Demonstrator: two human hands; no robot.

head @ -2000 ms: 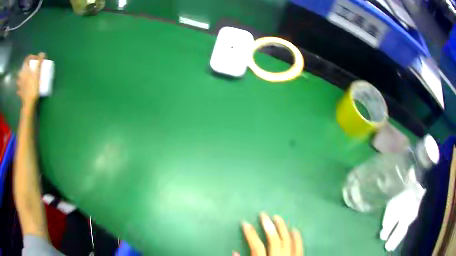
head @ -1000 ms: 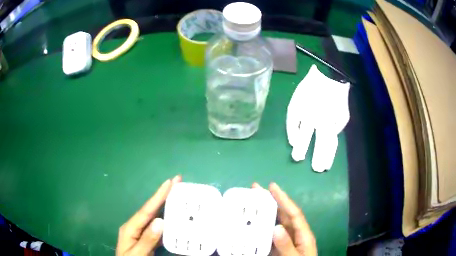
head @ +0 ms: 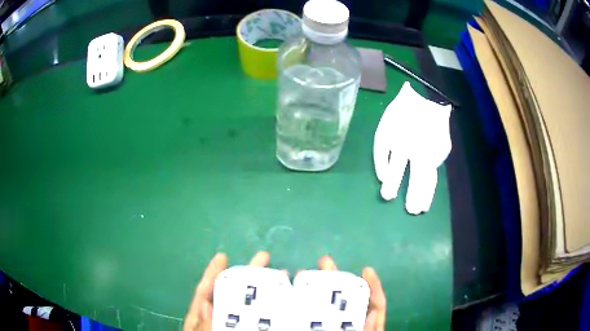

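Note:
Two white wall sockets are held side by side at the bottom of the view, with metal prongs showing on the faces turned up. My left hand (head: 206,298) holds the left socket (head: 251,311) by its outer side, fingertips behind its far edge. My right hand (head: 375,302) holds the right socket (head: 331,310) the same way. The sockets' near ends and most of both hands are cut off by the bottom edge.
A clear bottle (head: 315,110) stands ahead, before yellow tape (head: 257,59) and a grey-brown pad (head: 372,70). A white glove (head: 414,145) and dark rod (head: 417,79) lie right. A masking tape ring (head: 132,63) and single socket (head: 105,63) lie far left. Cardboard sheets (head: 543,129) are at right.
Since two seconds ago, my hands have come together with a socket in each. Since one second ago, the slotted faces have given way to the prong faces, and the sockets sit lower in view.

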